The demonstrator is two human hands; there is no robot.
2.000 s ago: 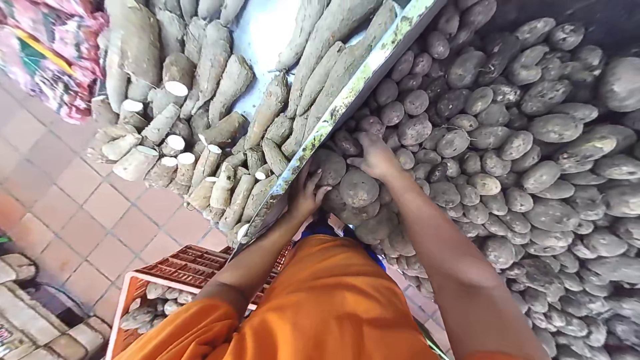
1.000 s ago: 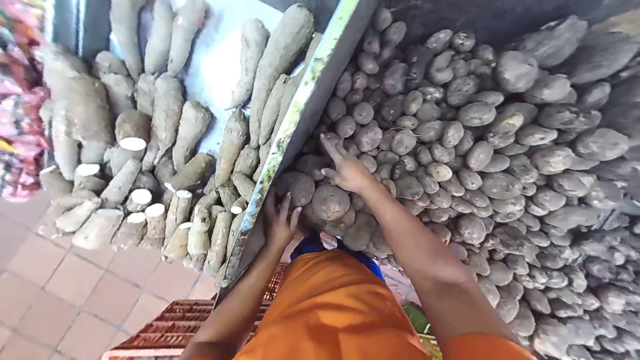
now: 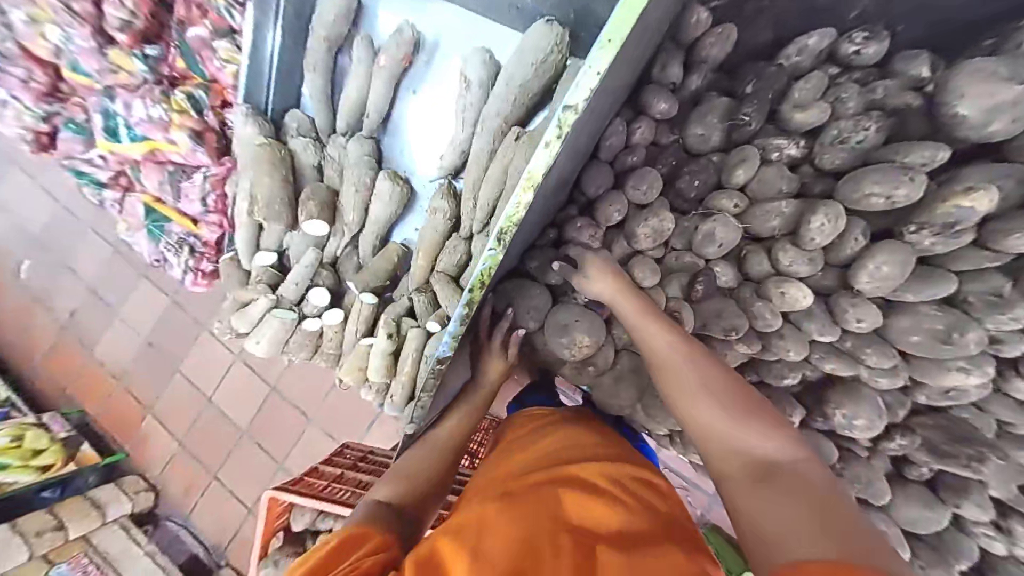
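A large heap of brown potatoes [image 3: 880, 268] fills the bin on the right. My right hand [image 3: 590, 274] rests on the heap near the divider, its fingers bent over a dark potato; whether it grips it cannot be told. Just below lie bigger round potatoes [image 3: 574, 331]. My left hand [image 3: 496, 346] is at the lower end of the divider, fingers spread and touching or close to a large potato [image 3: 524, 302], with nothing held. On the divider's other side, cassava roots [image 3: 512, 96] lie in a light tray, several with white cut ends.
The bin divider [image 3: 552, 144] slants between the potatoes and cassava. A red plastic crate [image 3: 340, 480] with produce stands low beside my left arm. Pink-and-white bagged goods [image 3: 160, 136] are at upper left. A box with yellow-green produce [image 3: 32, 448] sits on the left, above tan blocks or packages [image 3: 88, 512].
My right hand's fingers, extended a second ago, are now bent over the potatoes. My left hand stays by the divider. The view has shifted somewhat.
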